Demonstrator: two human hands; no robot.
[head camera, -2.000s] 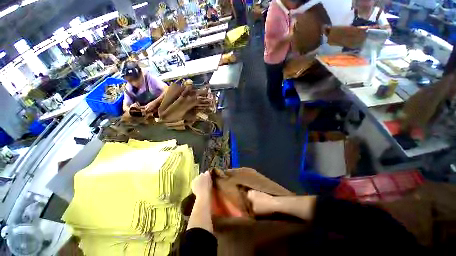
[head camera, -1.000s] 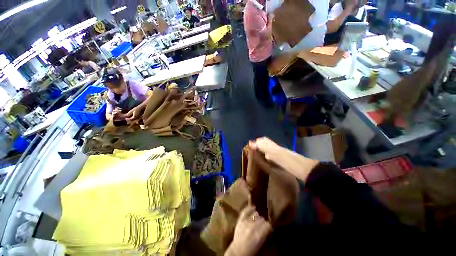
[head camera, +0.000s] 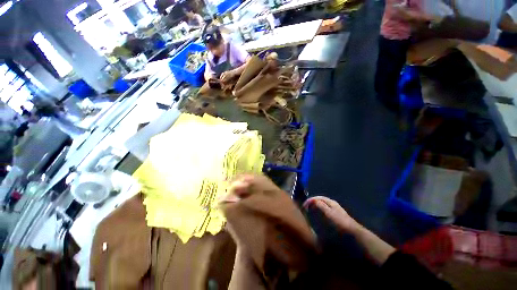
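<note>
A brown part-sewn bag body (head camera: 275, 218) hangs low in front of me, blurred by motion. My left hand (head camera: 241, 190) grips its upper left corner, in front of the yellow pile's right side. My right hand (head camera: 331, 214) is just right of the bag body, its fingers loosely extended; whether it touches the brown material is not clear. A tall uneven pile of yellow sheets (head camera: 190, 164) is left of the bag body. Flat brown bag panels (head camera: 127, 243) with seam lines lie below and left of the pile.
A round white fan (head camera: 90, 187) is at left. A seated person (head camera: 224, 59) works behind a brown heap (head camera: 263, 85). A blue crate (head camera: 306, 158) holds brown pieces. At right are another blue crate (head camera: 399, 190), a red crate (head camera: 482, 246) and a standing person (head camera: 394, 39).
The view has swung left and down, showing the fan and flat brown panels. My left hand has risen to the bag body's upper corner. My right hand has come off its top edge.
</note>
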